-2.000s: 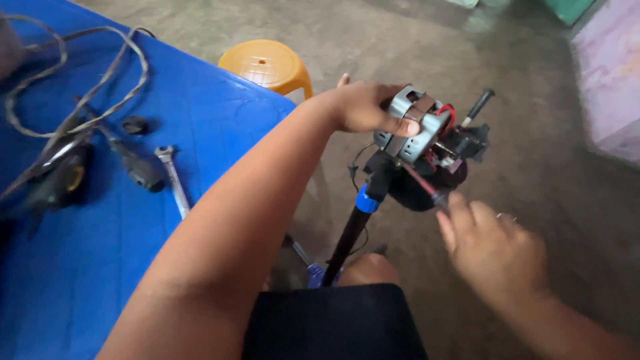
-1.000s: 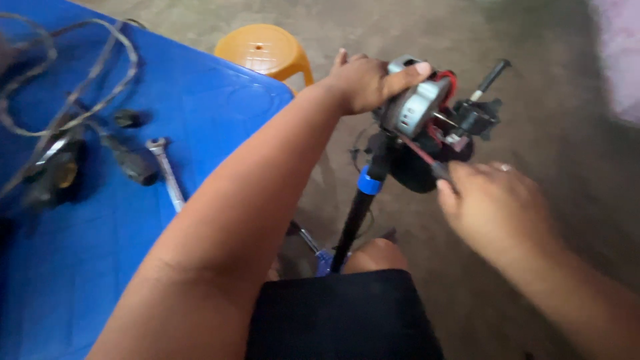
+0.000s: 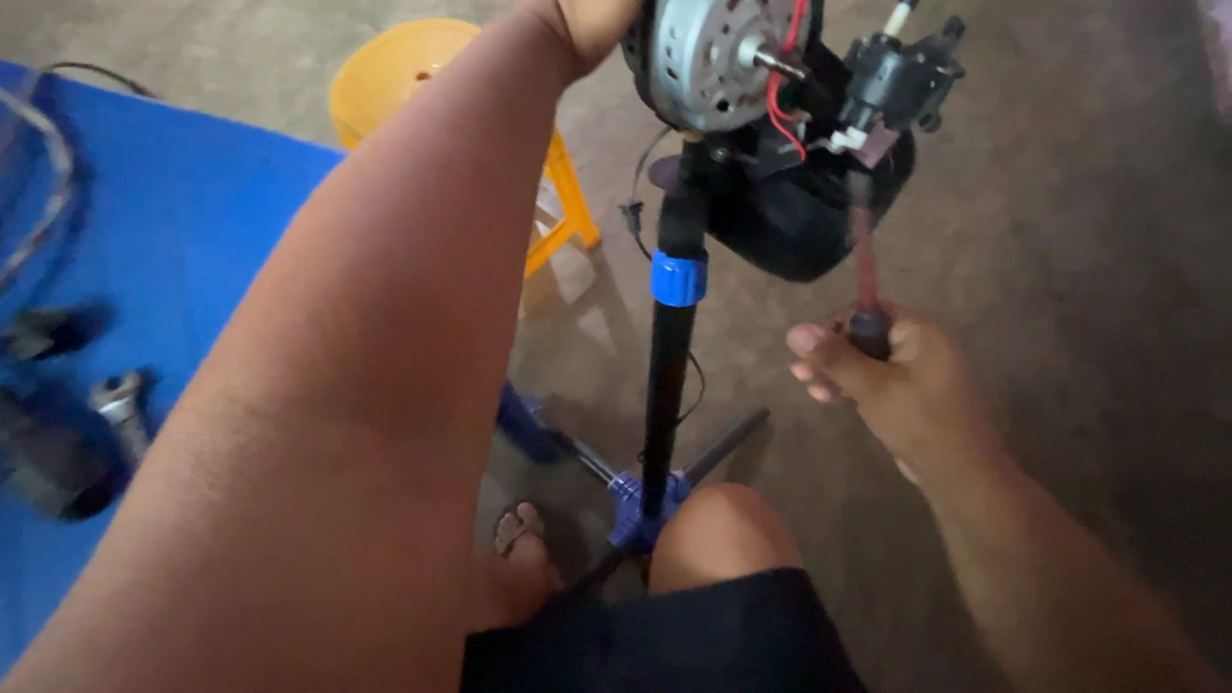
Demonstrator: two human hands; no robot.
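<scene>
An electric fan motor (image 3: 707,63) with a bare metal shaft and red wires sits atop a black stand pole (image 3: 671,385) with a blue collar (image 3: 679,278). My left hand (image 3: 599,27) is at the motor's left side, its fingers cut off by the top edge of the view. To the motor's right is a black plastic gearbox (image 3: 890,82). Below it my right hand (image 3: 881,371) grips the dark handle of a screwdriver (image 3: 863,255); its reddish shaft points up, blurred, toward the gearbox. A black housing (image 3: 799,221) hangs behind the pole's top.
A blue table (image 3: 183,207) at the left bears a wrench (image 3: 122,409), a dark-handled tool (image 3: 58,462) and a looped cable (image 3: 48,183). A yellow plastic stool (image 3: 385,77) stands behind my left arm. The stand's purple base (image 3: 640,510) is on the floor by my knee.
My right hand has drawn the screwdriver away from beneath the motor, and it now points upward below the gearbox. The motor's shaft face shows more. The view has shifted.
</scene>
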